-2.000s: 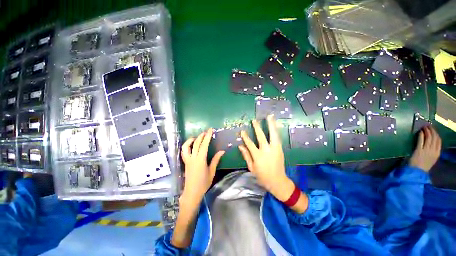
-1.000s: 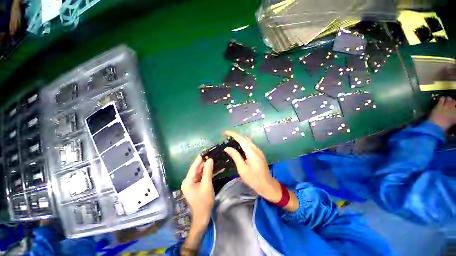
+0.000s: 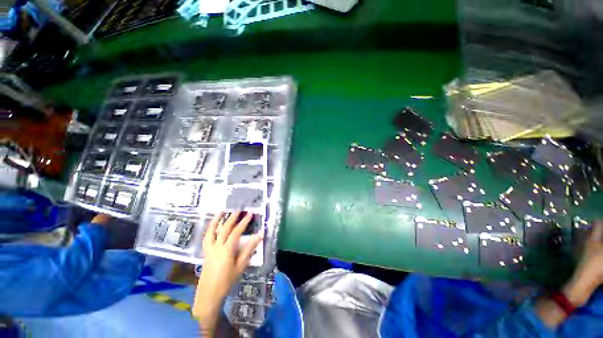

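My left hand [image 3: 225, 254] is over the lower part of the sticker sheet [image 3: 258, 254], fingers apart and touching it, partly covering a black piece. The sheet is a white strip with a column of black rectangles, lying on the clear blister tray [image 3: 285, 125]. The tray's pockets hold silvery circuit boards [image 3: 187, 162]. My right hand [image 3: 590, 264], with a red wristband, is at the right edge, blurred and cut off, beside the finished boards with black film [image 3: 440, 236]. Whether it holds a board cannot be told.
A second blister tray with darker boards [image 3: 137, 136] adjoins on the left. Tan sheets in clear plastic [image 3: 516, 105] lie at upper right. Light-blue frames [image 3: 264, 12] are at the back. Another person's blue sleeve [image 3: 53, 277] is at lower left. A small tray [image 3: 248, 294] sits below the large one.
The view has swung left. My hands have parted from the dark board they held together: left has moved to the sticker sheet, right to the far right. That board is no longer between them.
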